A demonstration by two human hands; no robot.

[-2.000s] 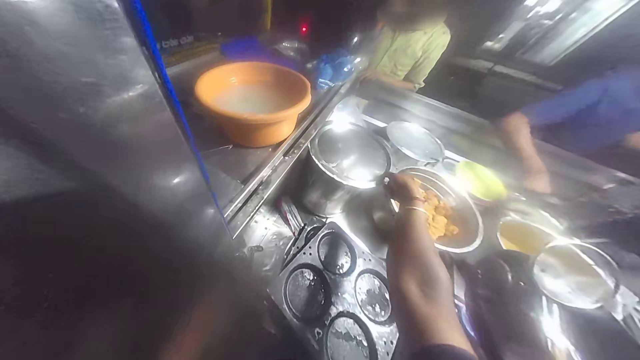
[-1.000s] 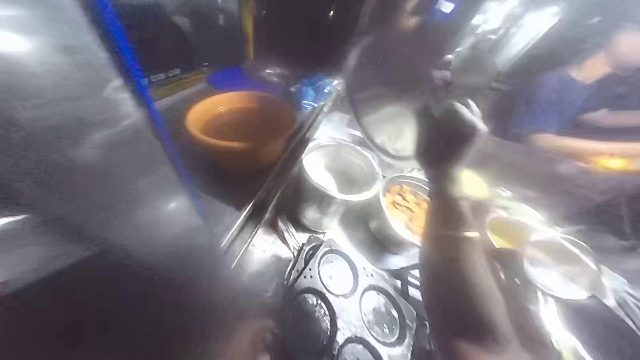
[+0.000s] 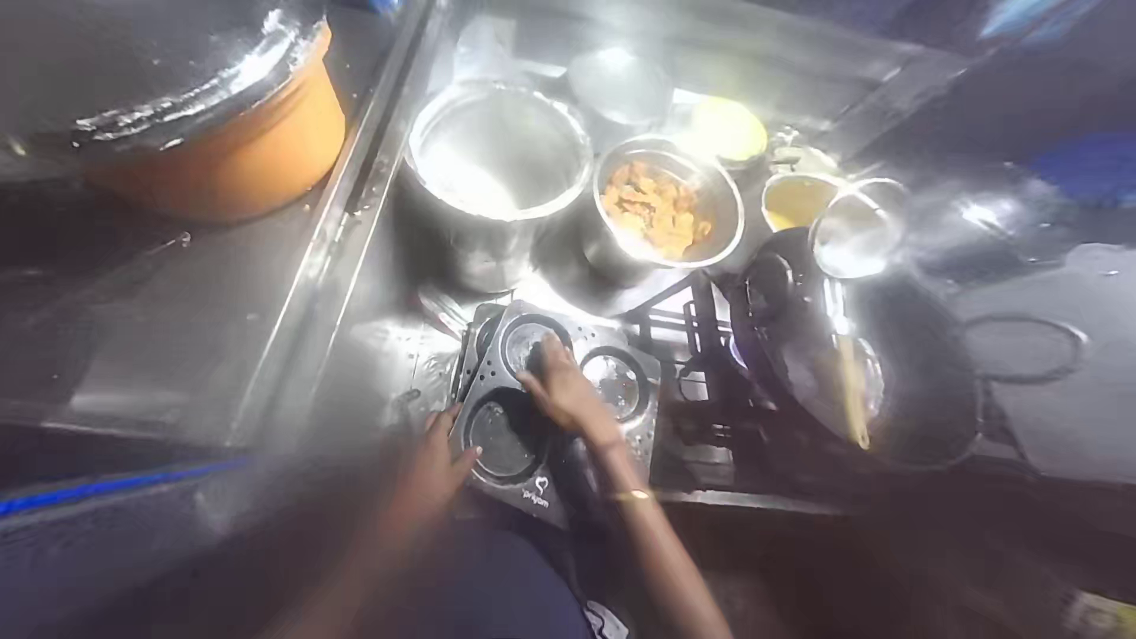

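Note:
A metal pan plate (image 3: 524,495) with several round wells lies low in the middle of the view. My left hand (image 3: 444,448) grips its left edge, thumb on top. Over the upper-left well reaches my right hand (image 3: 561,377), fingers bent down; whether it holds something dark there is unclear. Behind the plate stand a deep steel pot (image 3: 475,253), open at the top, and a steel bowl of orange-brown food pieces (image 3: 657,209). To the right, a dark round pan (image 3: 923,382) sits beside the black burner grate (image 3: 701,346).
At the upper left, a large shiny metal piece (image 3: 204,80) lies over an orange tub (image 3: 266,160). A raised metal rail (image 3: 328,240) separates it from the pots. Right of the food bowl are a yellow-topped container (image 3: 728,129), a bowl of yellow contents (image 3: 799,204) and a round strainer-like utensil (image 3: 859,229).
My right hand has come down from the large round metal piece it held up to the welled plate. My left hand is now at the plate. The orange tub, uncovered before, is partly covered.

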